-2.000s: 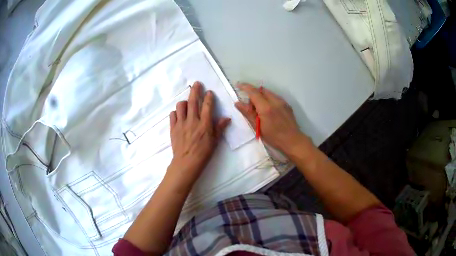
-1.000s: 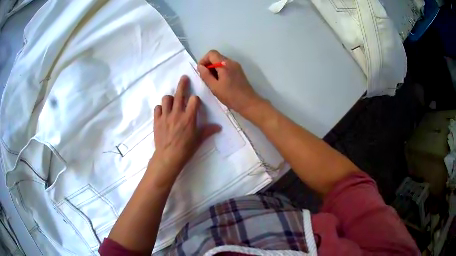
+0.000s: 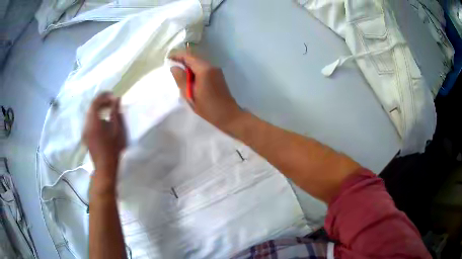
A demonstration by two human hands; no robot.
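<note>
A large white garment piece (image 3: 218, 202) with dark stitch lines lies before me, its upper part lifted and folded. My right hand (image 3: 205, 91) is at the fold near the top centre, with a red pen (image 3: 190, 83) in it and its fingertips at the cloth's edge. My left hand (image 3: 105, 131) is blurred over the left part of the garment, fingers curled; whether it grips anything is unclear. A bright white area lies between the hands; I cannot tell whether it is card or cloth. The welt pocket (image 3: 207, 174) shows two short dark bars.
Other white garment pieces lie at the far left (image 3: 93, 15) and right (image 3: 377, 55), the right one with a loose strip. Dark scissors (image 3: 7, 120) lie at the left edge. A loose thread (image 3: 305, 48) lies on the pale table (image 3: 283, 86). A plaid apron shows at the bottom.
My left hand has lifted from the pressed cloth and moved left. My right hand has moved slightly left, keeping the red pen. The garment has shifted and its upper part is now raised and folded.
</note>
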